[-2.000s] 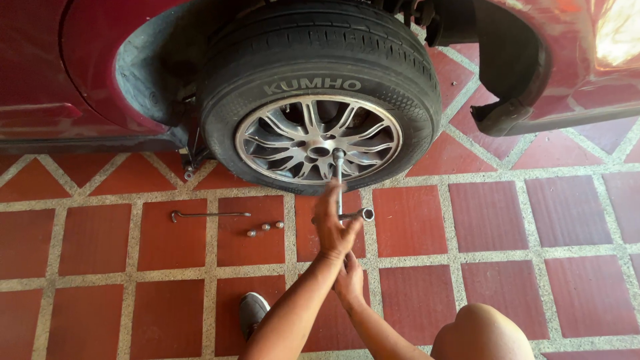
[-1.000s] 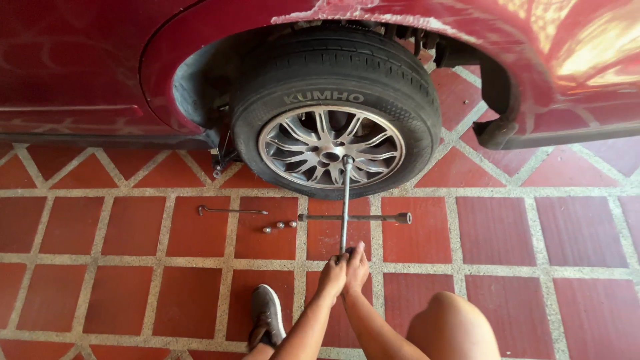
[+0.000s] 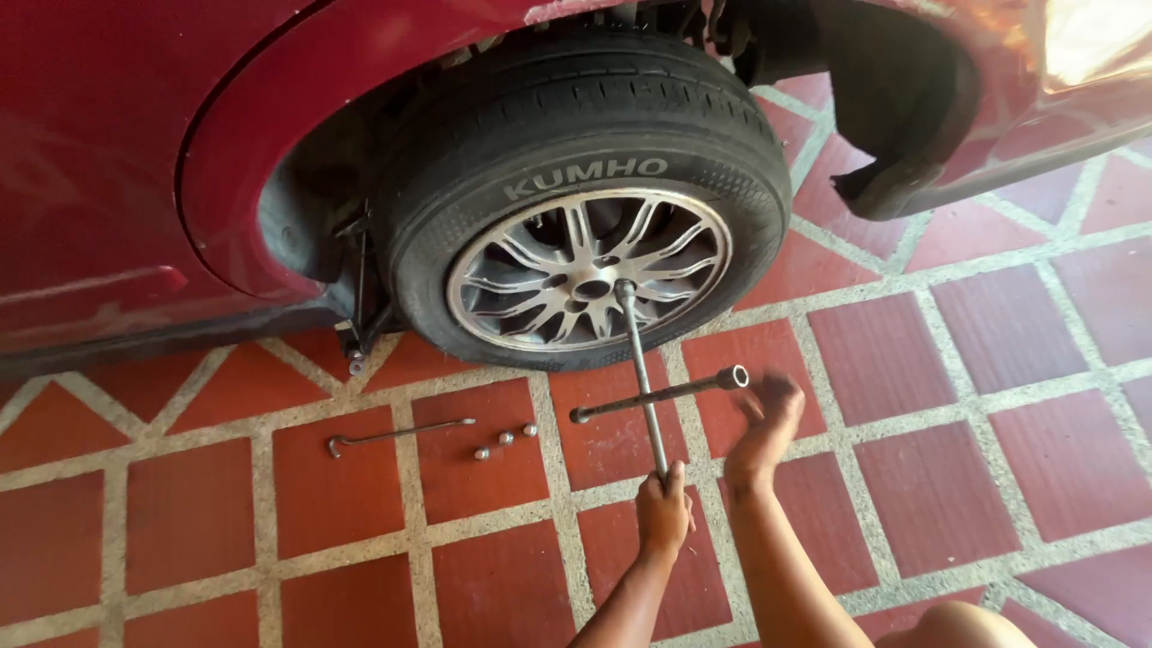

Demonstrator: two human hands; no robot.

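Note:
My left hand point(image 3: 662, 515) grips the near end of a four-way lug wrench point(image 3: 641, 376), whose far socket sits on the lug position right of the hub on the alloy wheel point(image 3: 591, 288). The wrench's cross bar is tilted, its right socket raised. Just right of that socket is my right hand point(image 3: 765, 432), blurred, fingers apart and holding nothing. Several lug nuts point(image 3: 506, 438) lie on the tiles left of the wrench, beside a thin metal rod with a hooked end point(image 3: 396, 434). The wheel wears a Kumho tire point(image 3: 585, 135).
A scissor jack point(image 3: 360, 315) stands under the red car's sill, left of the tire. The car body point(image 3: 99, 162) fills the upper left, and a dark wheel-arch liner point(image 3: 886, 180) hangs down on the right. My bare knee point(image 3: 958, 627) shows at the bottom edge.
My right hand has come off the wrench handle, where both hands were together a second ago, and is now beside the cross bar's right socket. The cross bar has turned. The view is closer.

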